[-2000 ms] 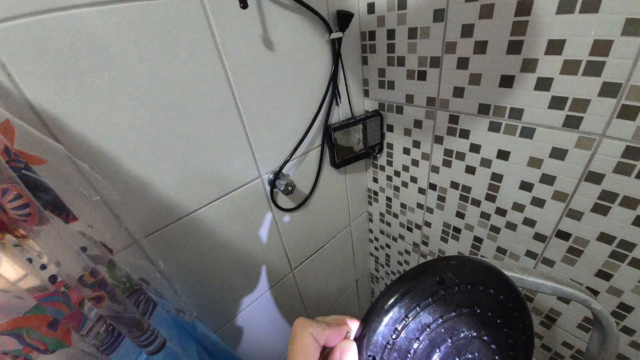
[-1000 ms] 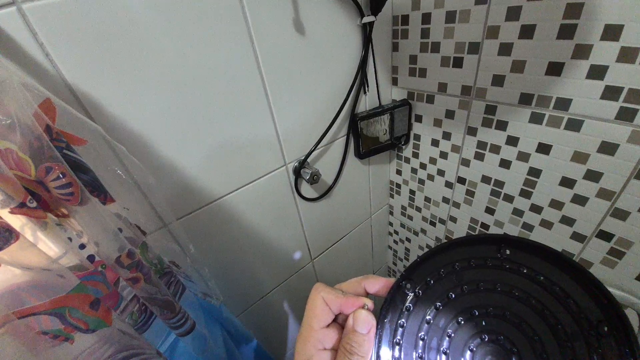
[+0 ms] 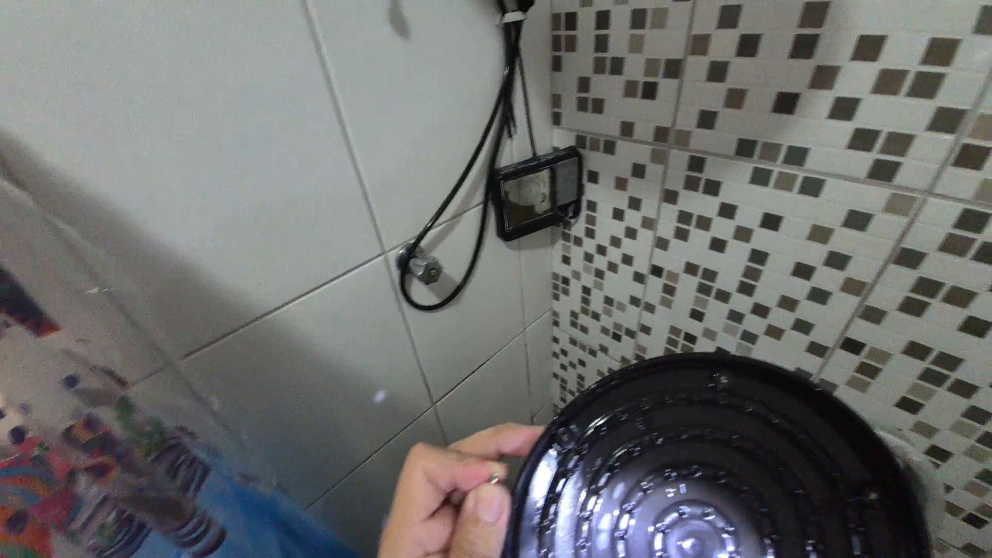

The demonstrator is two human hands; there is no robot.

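My left hand (image 3: 457, 488) is at the bottom centre, thumb and index finger pinched on a small metal piece (image 3: 494, 478), which looks like a screw but is too small to tell for sure. Another finger reaches to the left rim of a round black shower-head plate (image 3: 697, 449). Rings of small nozzles or bumps cover the plate's shiny face, which fills the lower right and is cut off by the bottom edge. What holds the plate up is hidden. My right hand is not seen.
A looped black hose (image 3: 465, 287) hangs by a metal valve (image 3: 425, 267) on the pale tiled wall. A black framed box (image 3: 539, 194) hangs in the corner. Mosaic tiles (image 3: 744, 232) cover the right wall. A patterned clear shower curtain (image 3: 116, 465) hangs at left.
The view has shifted. My left hand stays beside the plate's left rim with its fingers pinched. The grey curved bar seen behind the plate two seconds ago is now mostly hidden.
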